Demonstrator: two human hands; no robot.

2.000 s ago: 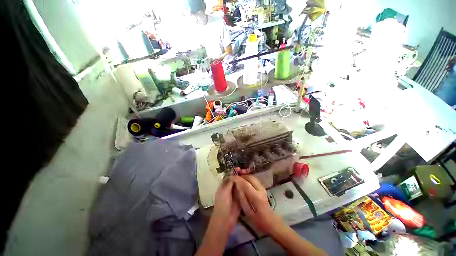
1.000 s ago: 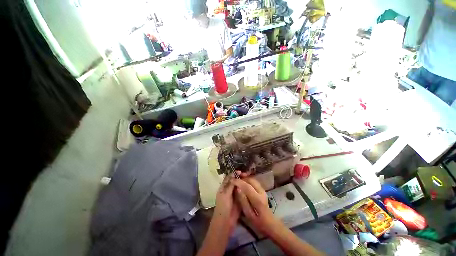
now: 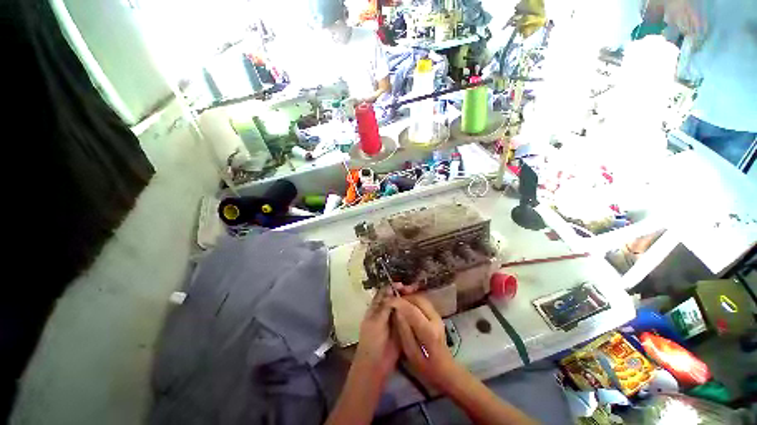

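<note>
The grimy brown overlock machine [image 3: 436, 241] stands on the whitish table, with a row of round knobs on its front. My left hand [image 3: 379, 332] and my right hand [image 3: 422, 328] are close together at its front left, below the needle area. My right hand is closed around thin metal tweezers [image 3: 386, 270]; their tip points up at the needle area and their back end shows at the palm. My left fingertips are pinched beside them; whether they hold thread is too small to tell. Grey-blue cloth [image 3: 249, 290] is heaped to the left.
A red cup [image 3: 503, 285] stands right of the machine, with a recessed parts tray [image 3: 571, 306] further right. Red [image 3: 368, 129], white and green [image 3: 475, 108] thread cones stand behind. Black cones [image 3: 257, 207] lie back left. A person [image 3: 720, 75] stands at upper right.
The tweezers now show clearly between my hands, tip up at the needle area. My hands have stayed in nearly the same place. A person has come into view at upper right.
</note>
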